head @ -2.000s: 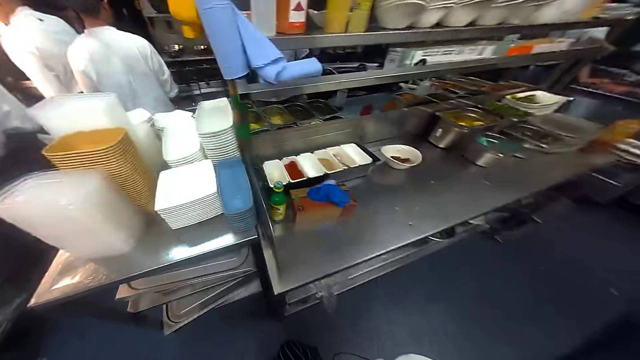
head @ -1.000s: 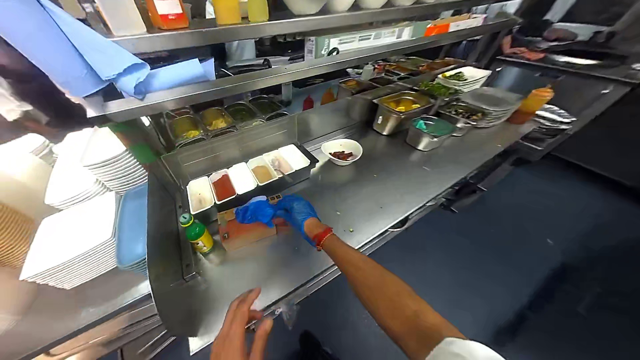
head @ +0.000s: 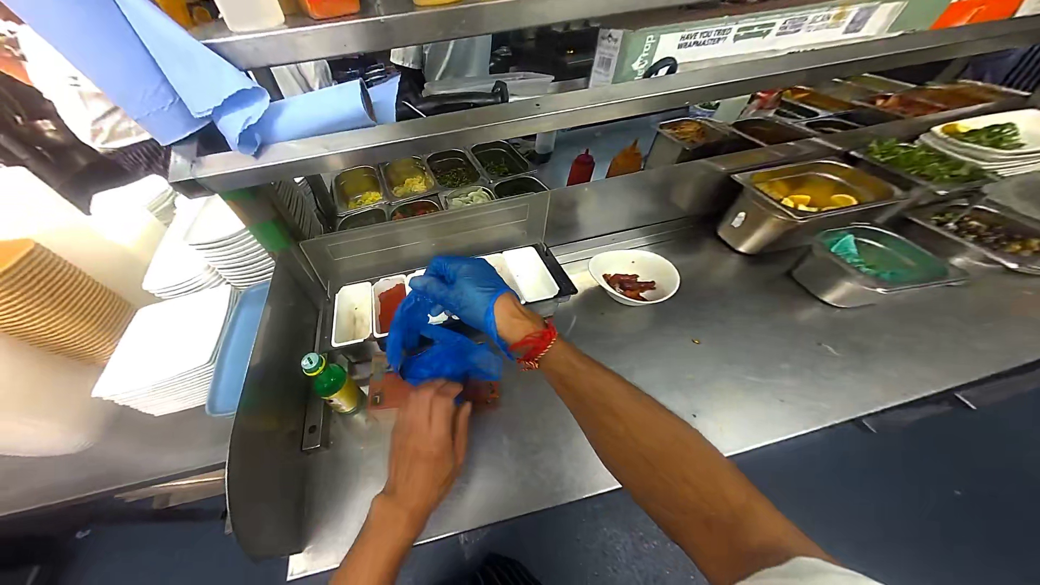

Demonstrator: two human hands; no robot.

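My right hand (head: pixel 467 296), in a blue disposable glove with a red cord bracelet at the wrist, pinches part of a blue glove (head: pixel 447 357) above a cardboard box (head: pixel 390 392). The bare fingers of my left hand (head: pixel 431 431) reach to the lower edge of that blue glove; whether they grip it is hidden. Just behind are white containers (head: pixel 353 315) in a black holder, one with red powder. A green bottle (head: pixel 333 383) stands left of the box, and a white bowl (head: pixel 634 276) with dark red pieces is to the right.
Stacked white plates (head: pixel 175 349) and a blue tray (head: pixel 238 349) stand at left. Steel pans (head: pixel 812 203) of food are at right, one holding green liquid or film (head: pixel 877 260). Overhead runs a steel shelf (head: pixel 569 106) with blue paper roll (head: pixel 313 114). People stand beyond it.
My right hand has lifted part of the blue glove above the box. My left hand has moved forward from the counter's front edge to the blue glove. The view has come closer.
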